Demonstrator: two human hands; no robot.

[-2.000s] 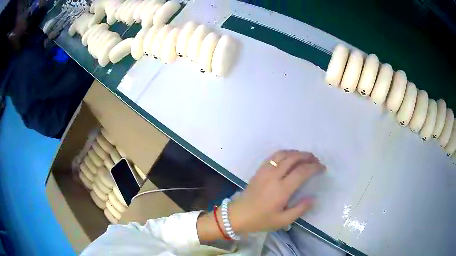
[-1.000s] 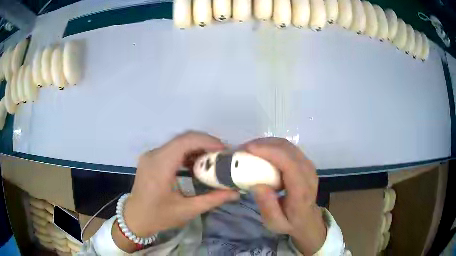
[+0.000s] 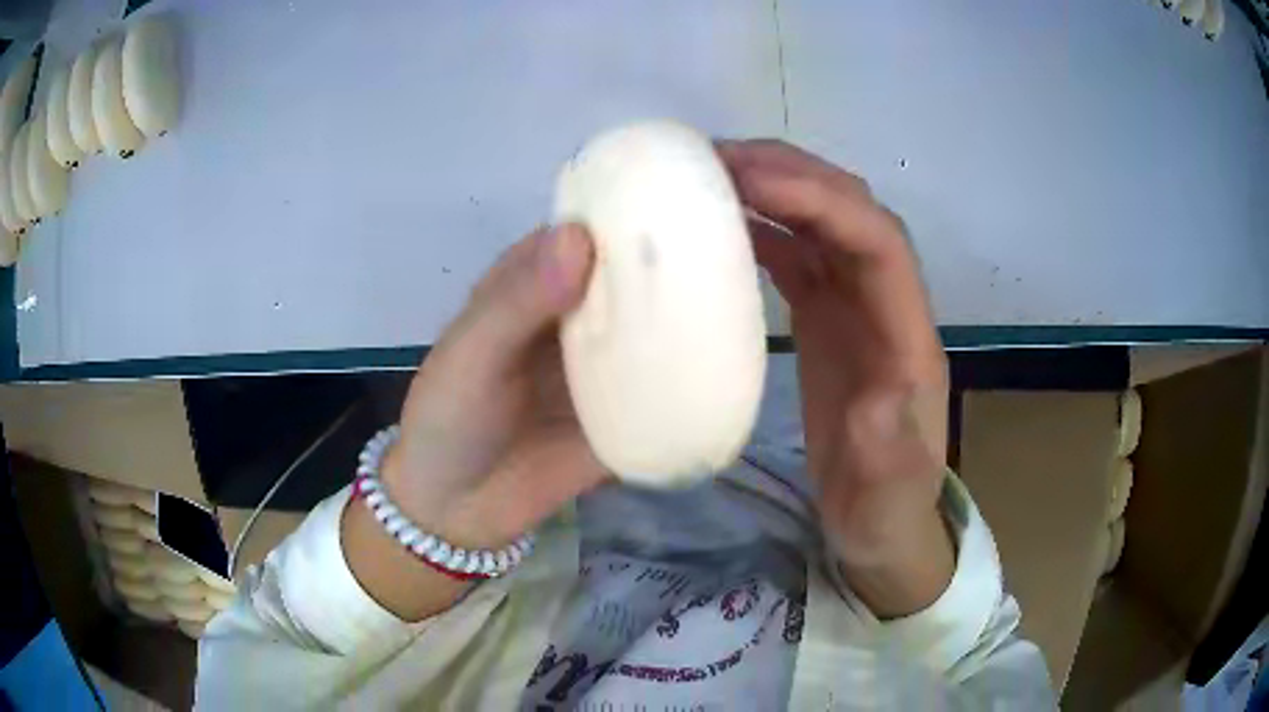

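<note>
A cream oval housing (image 3: 665, 313) is held up close to the camera, upright, in front of the bench's near edge. A small faint grey mark shows on its face. My left hand (image 3: 508, 376) grips its left side, with the thumb on its front edge. My right hand (image 3: 870, 348) is at its right side with the fingers curved behind; whether these fingers touch the housing is hard to tell. The housing is slightly blurred and its back is hidden.
A row of cream housings (image 3: 105, 98) stands on the pale bench sheet (image 3: 376, 181) at the far left. A few more show at the top right. Open cartons with housings are below the bench, left (image 3: 84, 417) and right (image 3: 1037, 515). A phone (image 3: 192, 534) lies on the left carton's housings.
The housing, earlier held low with a dark band between two cream parts, is now raised and turned upright, showing a cream face. The view has tilted down and the back row has mostly left it.
</note>
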